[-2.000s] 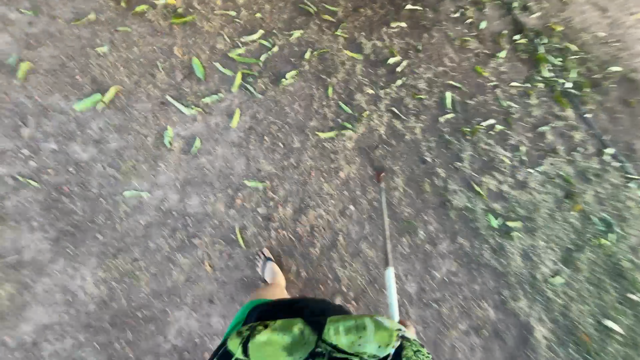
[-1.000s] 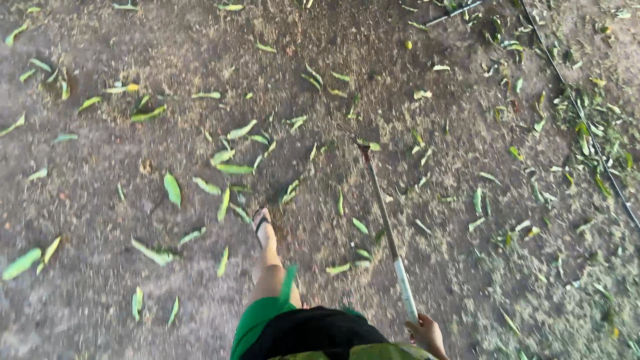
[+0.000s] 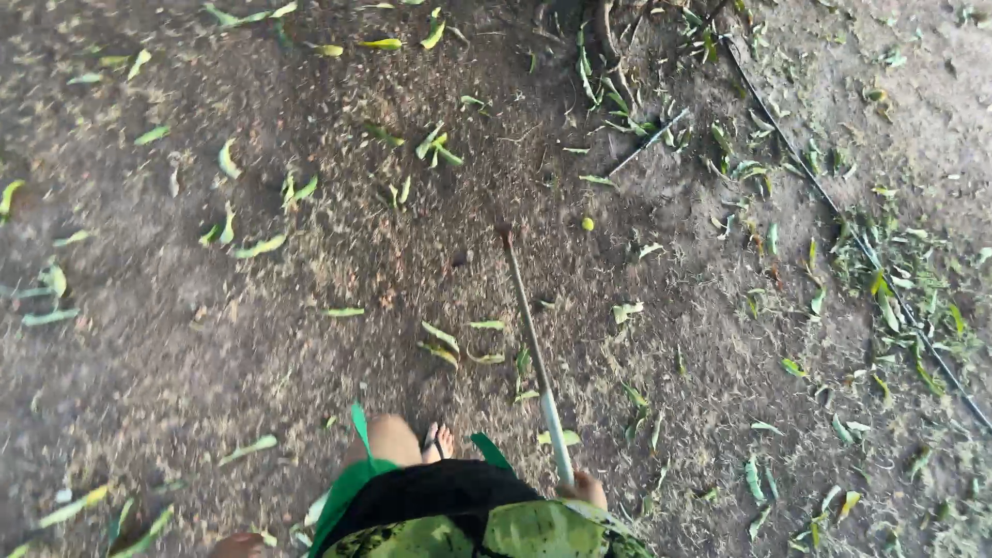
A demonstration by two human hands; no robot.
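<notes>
My right hand (image 3: 585,490), at the bottom of the view and partly hidden by my patterned clothing, is closed around the pale lower part of a long, thin pole (image 3: 535,349). The pole reaches up and slightly left to a dark reddish end (image 3: 504,230) over the bare soil; whether that end touches the ground I cannot tell. My left hand (image 3: 238,545) shows only in part at the bottom edge, left of my green and black clothing, and its fingers cannot be made out.
Long green and yellow leaves (image 3: 260,246) lie scattered on the soil. A dark hose or cable (image 3: 814,182) runs diagonally along the right. Nearby are a short stick (image 3: 649,142), exposed roots (image 3: 612,54) at the top and a small yellow-green round fruit (image 3: 587,224). My sandaled foot (image 3: 439,443) shows below.
The view has moved forward over the ground, bringing the roots into sight. The pole stays in my right hand. Part of my left hand now shows at the bottom edge.
</notes>
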